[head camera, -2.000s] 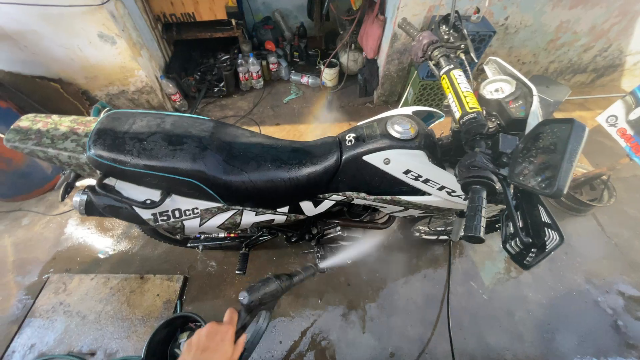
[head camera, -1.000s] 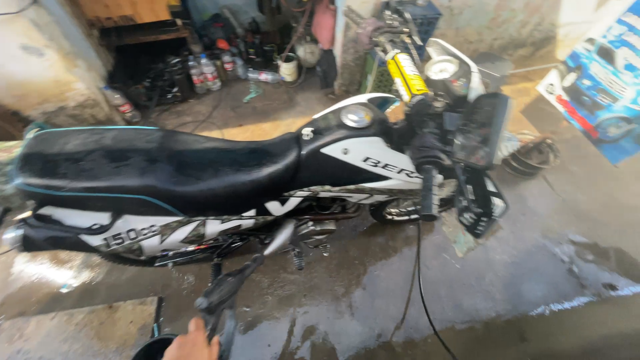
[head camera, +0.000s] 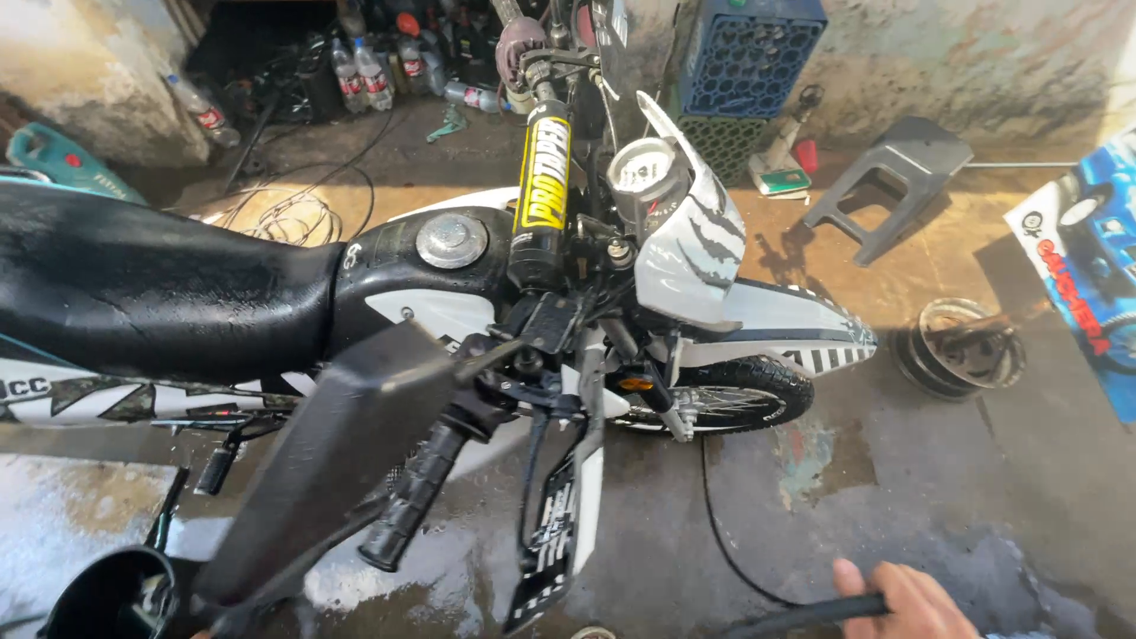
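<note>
A wet black and white motorcycle [head camera: 426, 328] fills the left and middle of the head view, its front wheel [head camera: 737, 395] turned toward the right. My right hand [head camera: 914, 603], at the lower right, is closed around a thick black hose [head camera: 825, 612]. Near the bottom left, a sliver of skin, apparently my left hand [head camera: 202, 634], shows beside a dark mirror [head camera: 346, 453]; its grip is hidden. The black handlebar grip [head camera: 413, 501] and a white hand guard [head camera: 586, 506] extend toward me. No spray gun can be made out.
A black bucket [head camera: 111, 595] stands at the lower left. Beyond the motorcycle are plastic bottles [head camera: 373, 75], stacked crates [head camera: 750, 58] and a grey stool [head camera: 896, 177]. A wheel rim [head camera: 958, 351] lies right of the front wheel. Thin black hose [head camera: 719, 532] crosses the wet floor.
The view has shifted closer to the motorcycle's front. A hand holding a spray gun was visible earlier, with spray coming out two seconds ago; neither gun nor spray shows now. My right hand has come into view.
</note>
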